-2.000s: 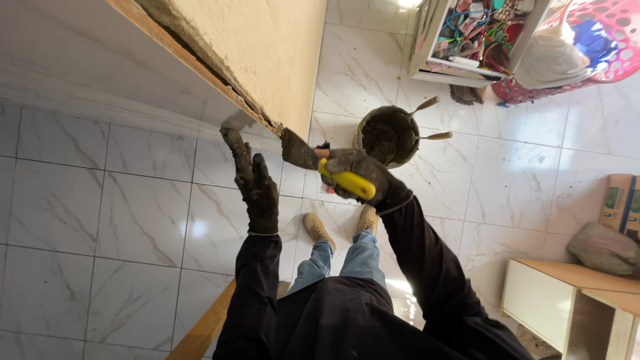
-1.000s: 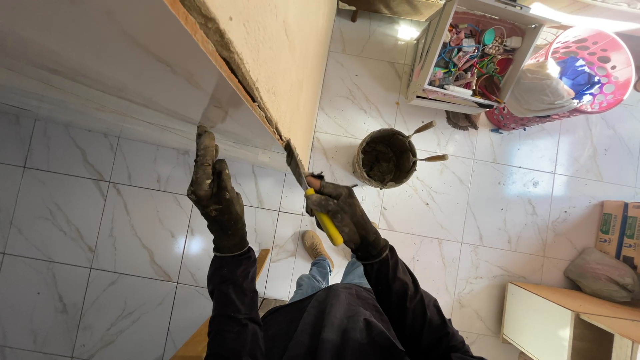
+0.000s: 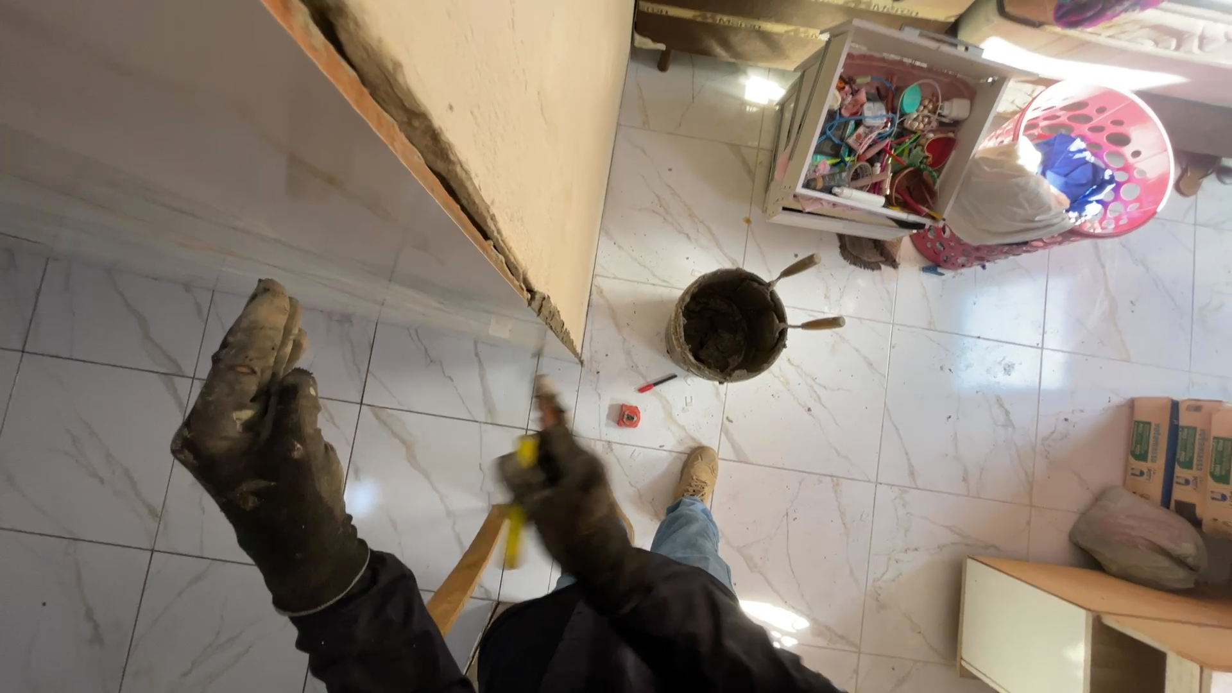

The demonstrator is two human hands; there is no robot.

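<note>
My left hand [image 3: 265,452], in a dirty dark work glove, is raised beside the glossy wall tile [image 3: 241,125] with nothing in it; whether it touches the tile is unclear. My right hand [image 3: 568,481], gloved and blurred, is closed around the yellow handle [image 3: 515,539] of a putty knife, whose blade I cannot make out. It is below the lower end of the tile's edge. Grey-brown mortar [image 3: 438,178] fills part of the gap between the tile and the plastered wall [image 3: 520,96]. A bucket of mortar [image 3: 727,324] stands on the floor with two wooden-handled tools in it.
A red tape measure [image 3: 628,416] and a marker [image 3: 656,383] lie on the floor tiles. An open drawer of small items [image 3: 794,144] and a pink basket [image 3: 1150,144] stand at the upper right. Boxes [image 3: 1150,443], a bag [image 3: 1136,537] and a wooden cabinet [image 3: 1025,616] are at the right.
My right hand has moved the putty knife away from the seam between tile and wall, where its blade was a second ago. My left hand remains raised beside the tile.
</note>
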